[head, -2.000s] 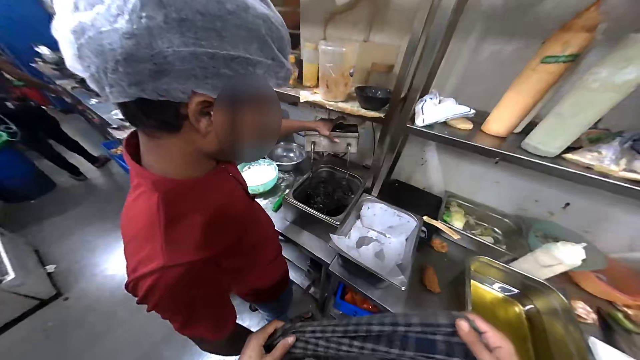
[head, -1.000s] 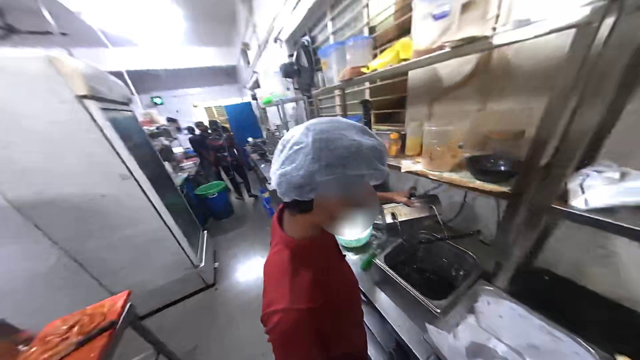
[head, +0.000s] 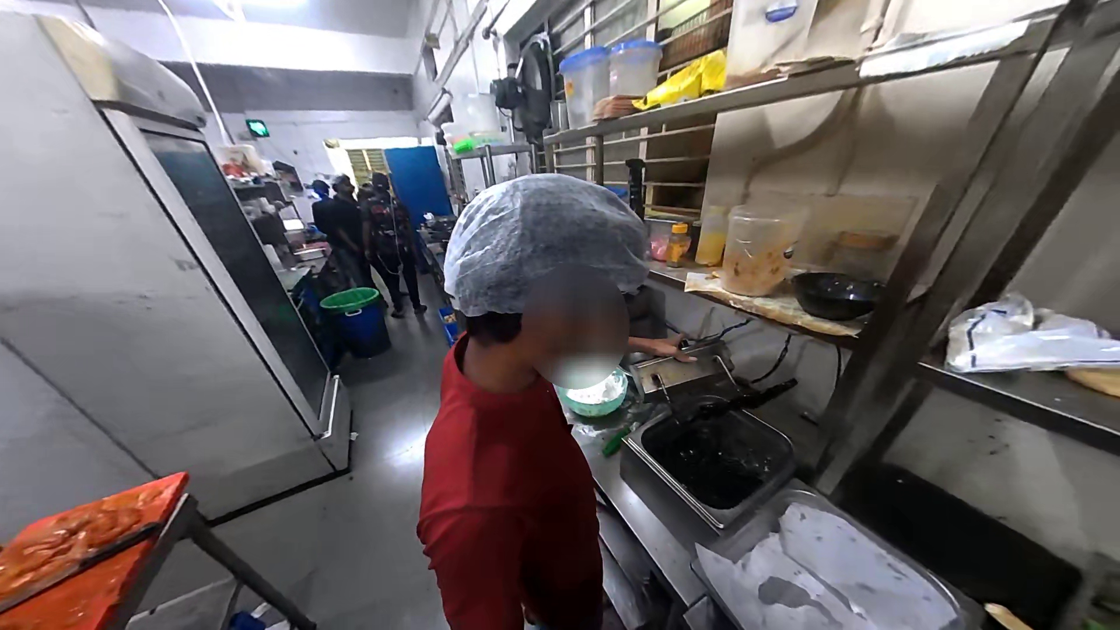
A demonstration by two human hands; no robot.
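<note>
Neither my left hand nor my right hand shows in the head view now. A co-worker [head: 516, 455] in a red shirt and a hair net stands in the middle, one hand on the metal control box of a deep fryer [head: 691, 367]. The fryer tank [head: 722, 455] holds dark oil. A steel pan lined with stained white paper [head: 831, 560] stands beside it, nearer to me. Behind the co-worker, a green bowl of white powder [head: 597, 395] rests on the counter, with a green-handled tool [head: 615, 440] close by.
A tall fridge [head: 157, 262] lines the left side. An orange board with marinated food [head: 83, 547] is at lower left. Further back are a blue bin [head: 354, 319] and several people [head: 372, 227]. Shelves [head: 779, 306] with containers and a black bowl [head: 836, 294] run along the right.
The view has swung left and up, away from my hands, which held a dark checked cloth two seconds ago. The co-worker's hand stays at the fryer's control box.
</note>
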